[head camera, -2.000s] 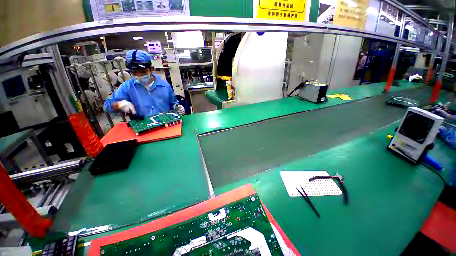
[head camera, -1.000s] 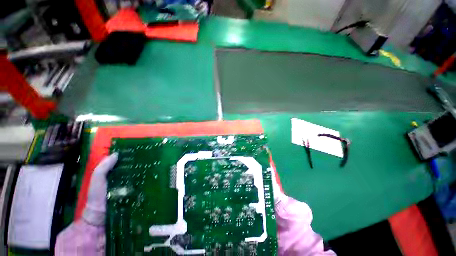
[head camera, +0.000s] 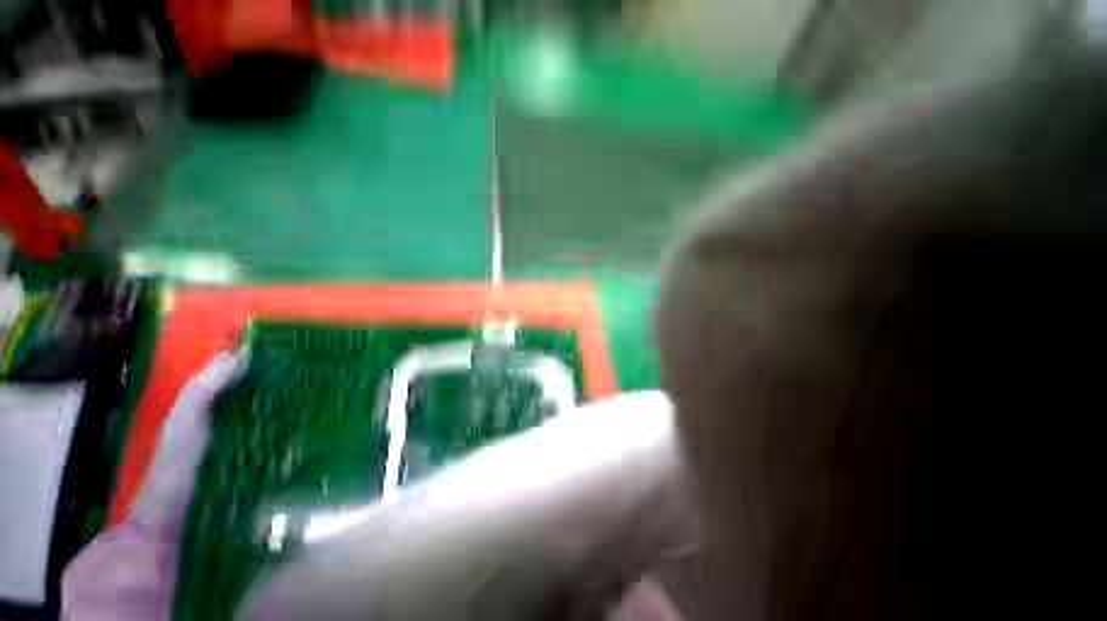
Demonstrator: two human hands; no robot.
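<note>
The green printed circuit board (head camera: 291,419) lies over the red-orange mat (head camera: 364,301), with its white band facing up. My left hand (head camera: 200,419), in a white glove and pink sleeve, grips the board's left edge, thumb along the edge; its fingers are hidden. A large pale, blurred shape, seemingly my right arm, crosses over the board's lower right part. It leads into a big dark blur very close to the lens, seemingly my right hand (head camera: 826,315). Its fingers cannot be made out. The board's right and lower parts are hidden.
The record sheet (head camera: 37,479) is at the left edge, with a dark keyed object (head camera: 79,322) above it. A black pad (head camera: 253,87) and red-orange material (head camera: 386,51) are at the far left. The belt (head camera: 583,188) runs behind the mat. The right side is hidden.
My right hand has left the board's right edge and come up close to the camera, covering the right side. My left hand stays at the board's left edge. The view is now strongly blurred.
</note>
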